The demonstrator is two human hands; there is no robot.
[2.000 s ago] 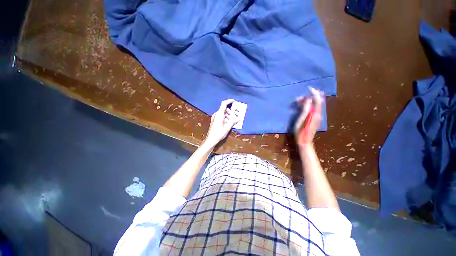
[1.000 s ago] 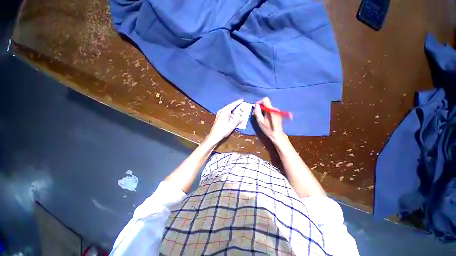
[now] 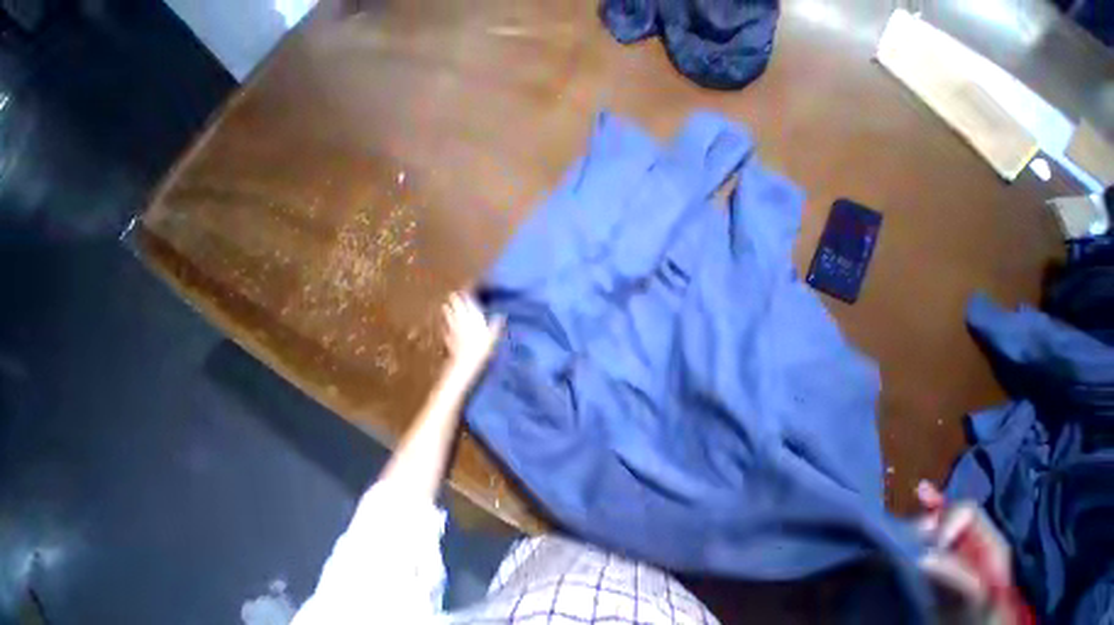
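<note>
The blue garment piece (image 3: 684, 366) lies rumpled on the brown table, its lower part drawn towards the right along the near edge. My left hand (image 3: 473, 332) is at its left edge, fingers pointing away from me; whether they grip the cloth is unclear. My right hand (image 3: 965, 556) is blurred at the lower right, on the garment's pulled corner, with the red marking pencil (image 3: 1014, 606) showing as a red blur at the hand. The white marking template is not visible.
A dark mobile phone (image 3: 845, 250) lies right of the garment. A dark cloth bundle (image 3: 721, 39) is at the far side. Tan and white card patterns (image 3: 965, 98) lie at the far right. The garment pile (image 3: 1063, 452) is at the right. The table edge (image 3: 263, 354) runs along the left.
My hands have parted from the template at the hem. The left moved up the garment's left side; the right moved right with the cloth, now bunched. The view takes in more of the far table.
</note>
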